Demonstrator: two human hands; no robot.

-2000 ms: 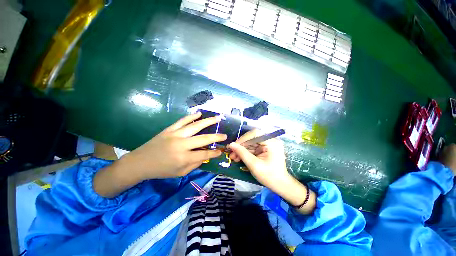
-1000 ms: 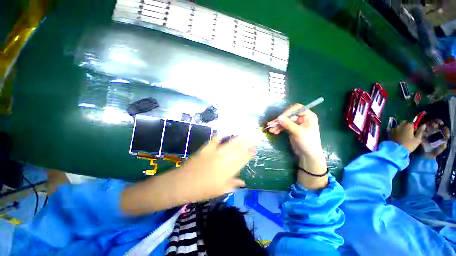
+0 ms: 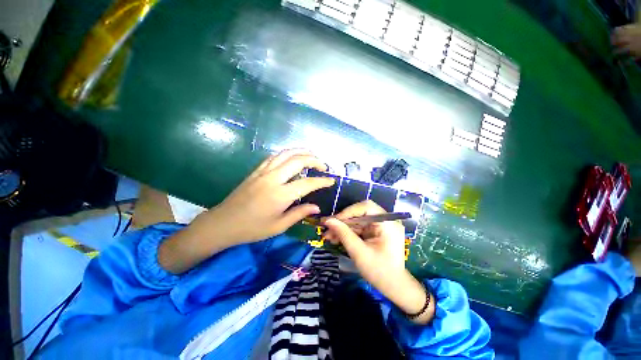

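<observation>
Several LCD modules [image 3: 384,198] lie side by side on the bench in front of me, with orange flex cables [image 3: 316,238] at their near edge. My left hand [image 3: 270,193] rests over the leftmost module, its fingers spread on the module's face and edges. My right hand [image 3: 372,242] holds a slim dark pen-like tool [image 3: 385,217] in a pinch. The tool's tip is near the lower edge of the left modules, by the flex cable, and is hidden by my fingers. Whether a small piece is on the tip cannot be seen.
A die-cut adhesive sheet [image 3: 422,42] lies across the top, with a small piece of it [image 3: 491,135] at right. A dark lump [image 3: 391,171] sits above the modules. Yellow tape [image 3: 462,202] is right. Amber film [image 3: 105,60] is upper left. Red phone housings [image 3: 602,207] and a neighbour's sleeve are right.
A second ago my right hand was at the yellow tape with the tool; now it is back at the modules' lower edge. My left hand has moved onto the leftmost module. The camera view has shifted.
</observation>
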